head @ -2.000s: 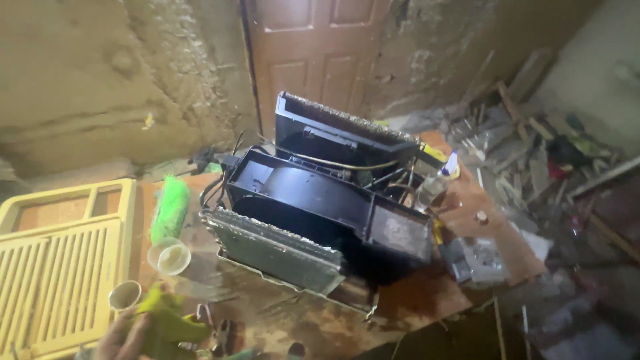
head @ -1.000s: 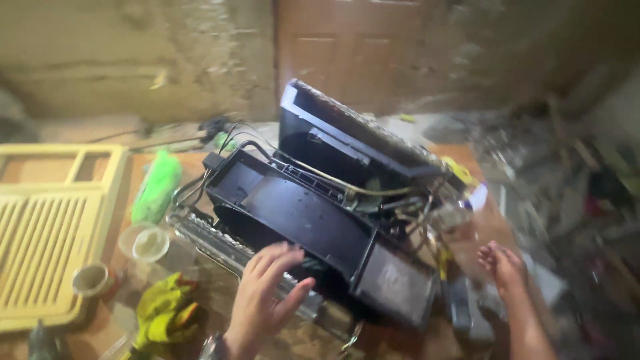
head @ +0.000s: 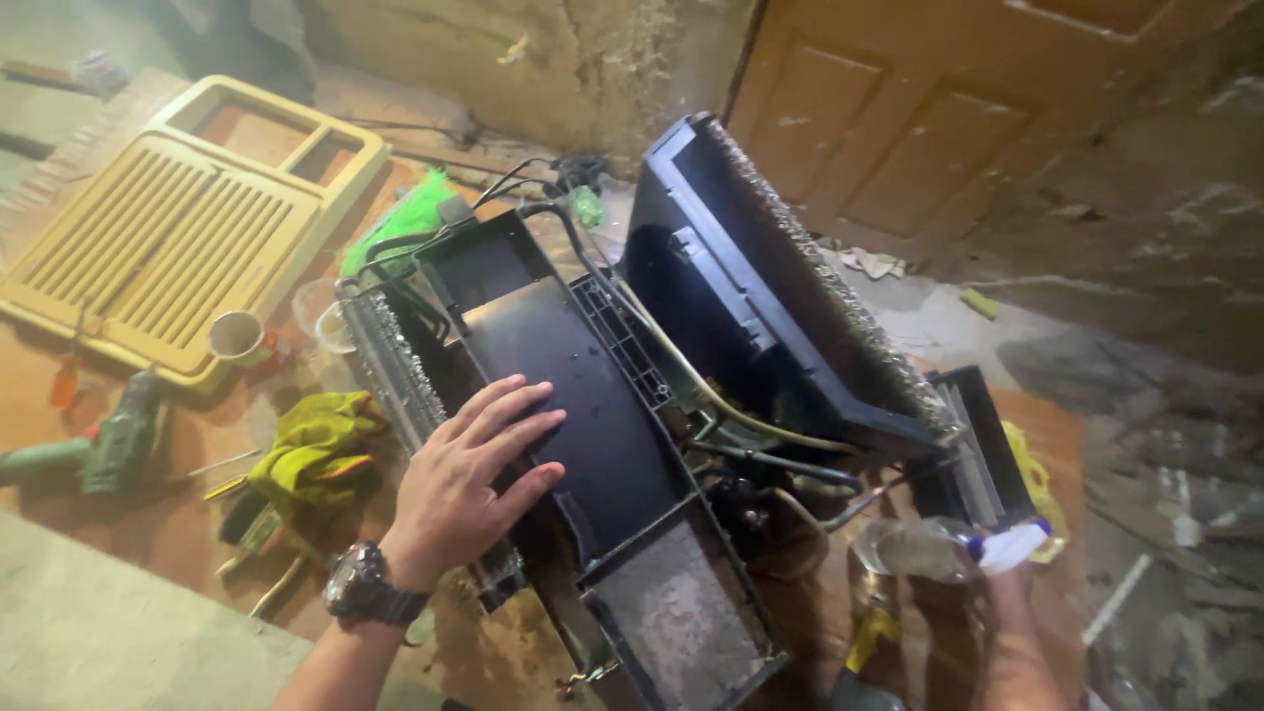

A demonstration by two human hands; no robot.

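My left hand [head: 474, 474], with a black watch on its wrist, lies spread on the black plastic housing [head: 583, 395] of an opened air conditioner unit. To its left runs a finned coil [head: 390, 365]; behind the housing a black fan shroud [head: 750, 286] with a second finned coil along its edge stands tilted. Copper tubes [head: 711, 395] run between the parts. At the lower right my right hand [head: 1012, 592] is at the white and blue head of a clear spray bottle [head: 918, 549], which lies sideways in the view; the fingers are mostly hidden behind the head.
A yellow louvred front grille [head: 178, 247] lies on the wooden table at the left. Near it are a cup [head: 237, 337], a green power drill [head: 123, 434], a screwdriver [head: 65, 380], a yellow-green glove [head: 321, 449] and a green cloth [head: 405, 222]. Behind stand a wall and a panelled door [head: 889, 118].
My left hand has come to rest on the black housing. My right hand, apart from the bottle one second ago, is now at its spray head. The view has turned.
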